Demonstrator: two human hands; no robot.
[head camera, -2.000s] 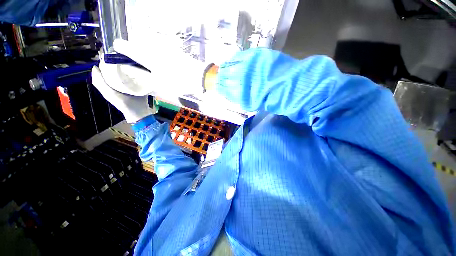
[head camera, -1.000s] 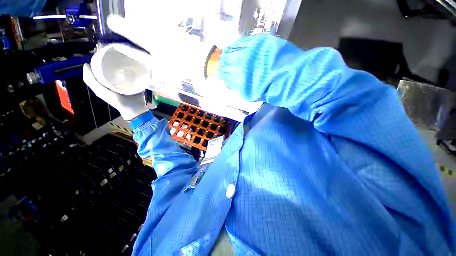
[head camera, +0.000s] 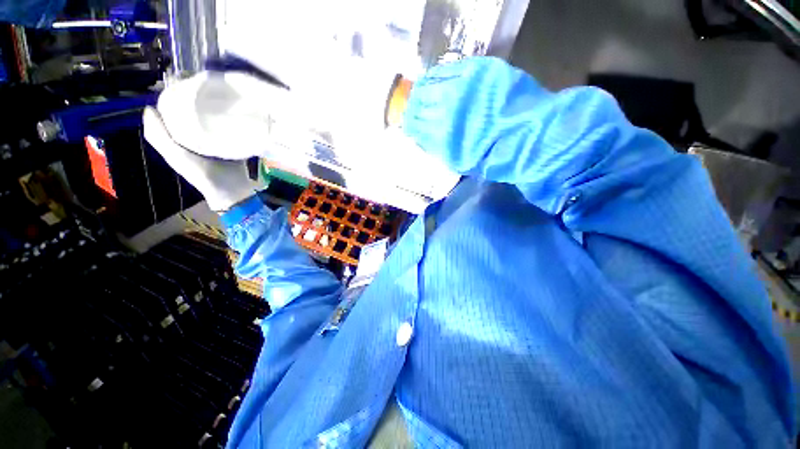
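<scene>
My left hand (head camera: 206, 171), in a white glove, holds a white round jar (head camera: 226, 110) tilted at the stencil's left edge. My right hand (head camera: 329, 110), also white-gloved, reaches left across the framed stencil (head camera: 303, 26); its outline is mostly lost in glare. A dark blue-purple scraper (head camera: 246, 68) shows at its fingers, over the jar's upper rim. How the fingers grip it is hard to see. Bright glare hides most of the stencil sheet; small grey marks show on it.
An orange-red grid tray (head camera: 340, 219) with dark square holes and several white pieces lies below the stencil's near edge. Blue clamp parts (head camera: 101, 118) and a red tag (head camera: 100, 167) are at left. Black racks (head camera: 132, 324) fill the lower left. A clear panel (head camera: 741, 184) stands at right.
My right hand and sleeve have shifted a little right. The scraper's visible strip has moved up from the jar's side to its upper rim. The left hand keeps the jar, its opening now turned differently.
</scene>
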